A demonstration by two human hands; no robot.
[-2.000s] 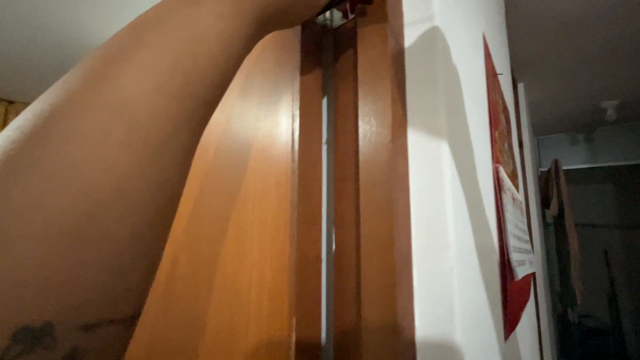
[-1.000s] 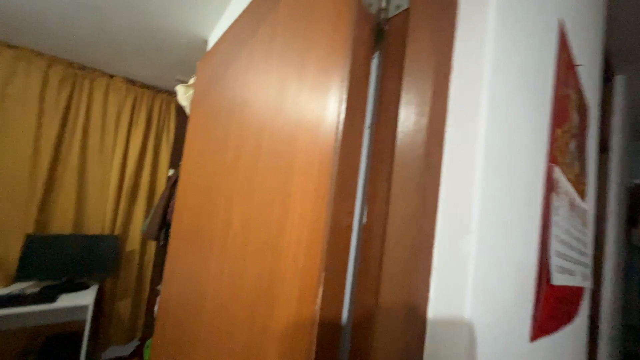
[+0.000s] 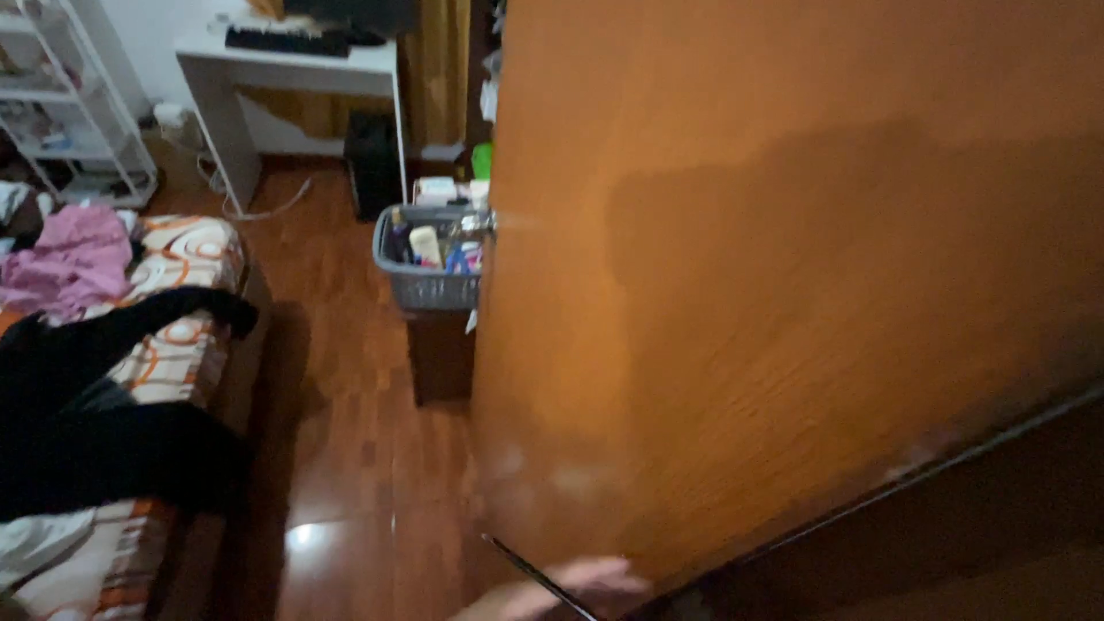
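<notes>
At the bottom edge of the head view is my left hand, blurred, its fingers pointing right near the lower part of the wooden door. A thin dark rod crosses in front of the hand at a slant. Its lower end is cut off by the frame, and whether the hand holds it cannot be told. My right hand is out of view. A broad shadow lies across the door.
A bed with dark clothing and a pink cloth stands at left. A grey plastic basket of small items is beside the door. Behind are a white desk, keyboard and white shelf rack.
The view has swung down from the door's upper part to the floor. The arm raised to the door top two seconds ago is no longer there; a hand now shows at the bottom.
</notes>
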